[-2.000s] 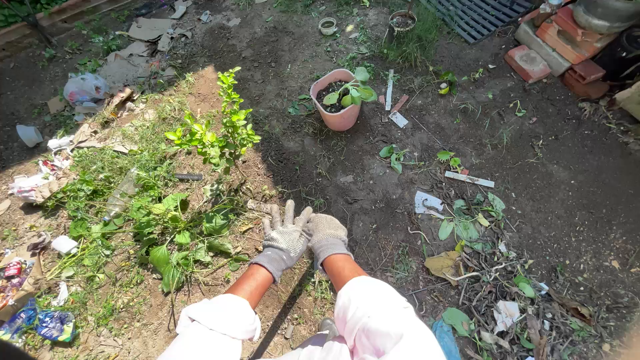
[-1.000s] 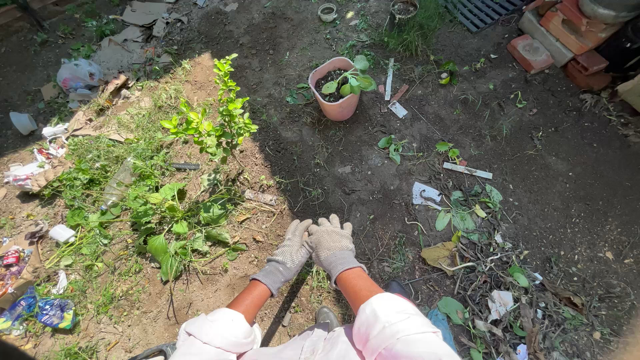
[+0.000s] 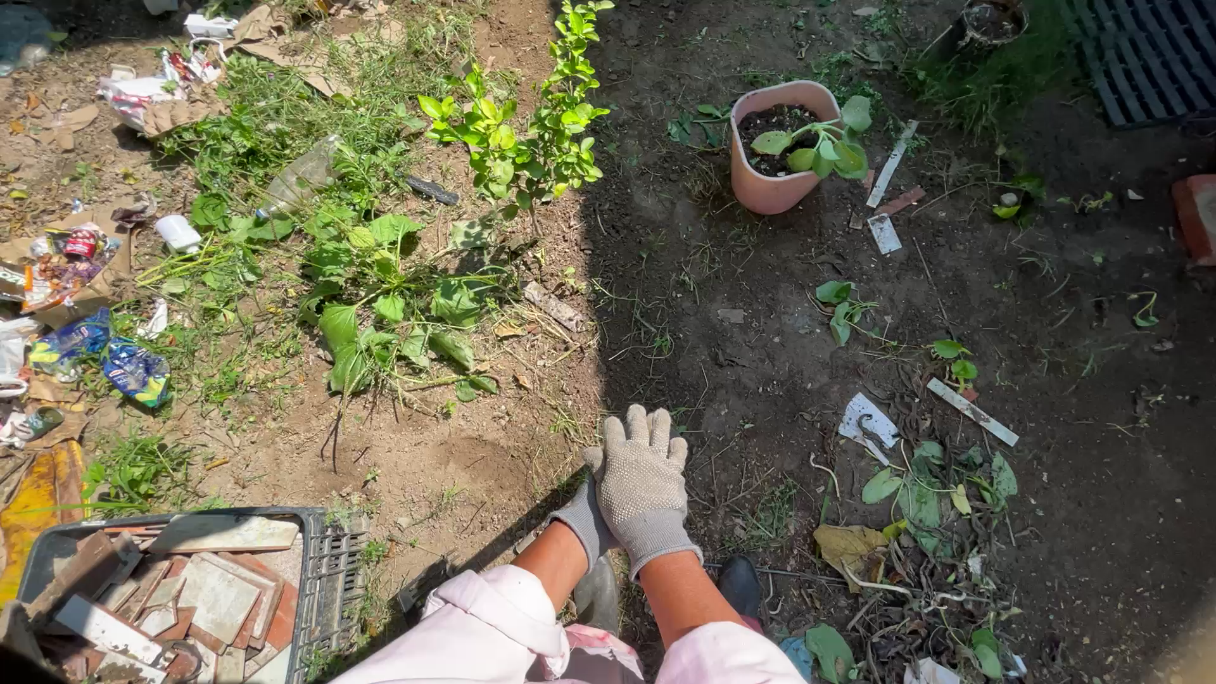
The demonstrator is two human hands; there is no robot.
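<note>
Both hands wear light grey knit work gloves with dotted palms or backs. My right hand [image 3: 643, 484] lies over my left hand [image 3: 586, 513], which it mostly covers; they touch, and no object shows in either. They are above bare soil at the edge between sun and shade. Beyond them to the left grows a small leafy shrub [image 3: 532, 142], with pulled green weeds [image 3: 380, 313] lying below it. Up and to the right stands a pink plastic pot [image 3: 771, 193] with a broad-leaved plant in soil.
A black plastic crate [image 3: 328, 579] of broken tiles [image 3: 218, 598] stands at lower left. Litter and blue wrappers [image 3: 135, 369] lie at the left edge, near a clear plastic bottle [image 3: 302, 176]. At right are white strips [image 3: 972, 411], wilted plants [image 3: 926, 503], a dark grate [image 3: 1154, 57] and a brick [image 3: 1199, 218].
The hands, side by side and touching a second ago, now overlap, right over left. The view has shifted, bringing the tile crate into sight.
</note>
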